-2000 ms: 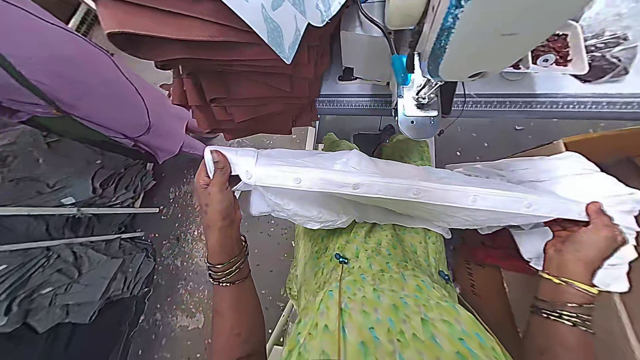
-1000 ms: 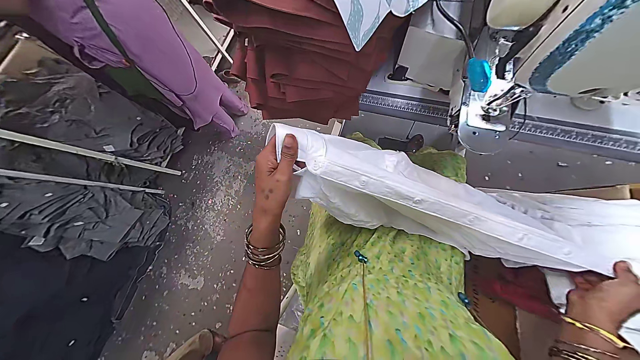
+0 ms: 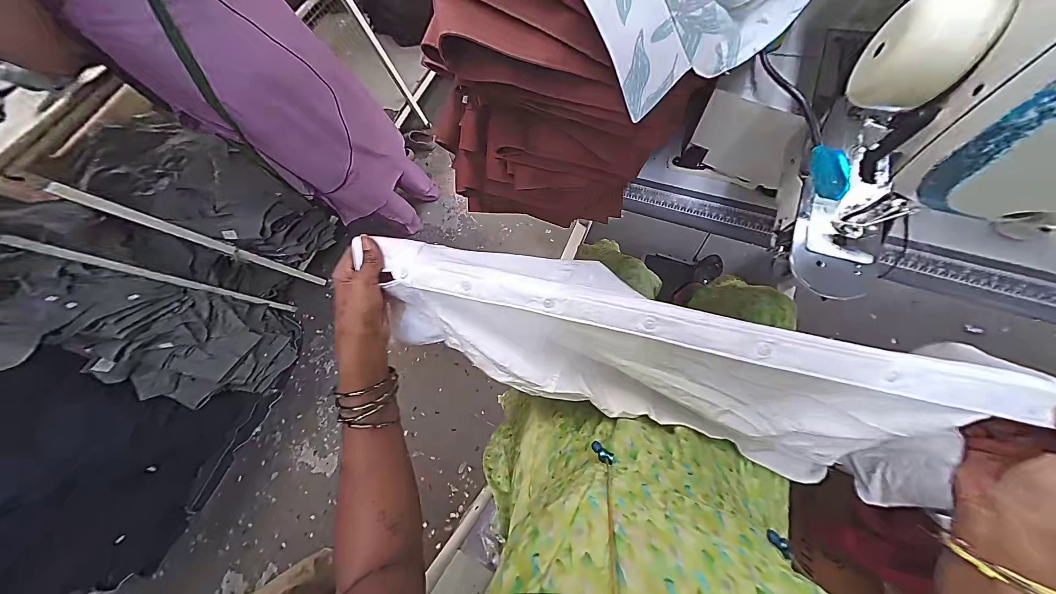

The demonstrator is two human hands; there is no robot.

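Observation:
A white shirt with a buttoned placket is stretched across my lap, sloping down to the right. My left hand pinches its left end between thumb and fingers. At the right edge my right hand grips the other end, its fingertips partly hidden by the cloth. Beyond the shirt, at the upper right, stands a sewing machine, its presser foot over the machine bed and a blue part beside it.
Folded maroon cloth hangs in a stack beyond my left hand, under a pale printed fabric. Dark garments lie at the left by metal bars. A person in purple clothing is at the upper left.
The view has shifted left, bringing more of the purple-clad person and dark garments into sight. Both hands keep hold of the shirt, whose placket now slopes down more to the right than two seconds ago.

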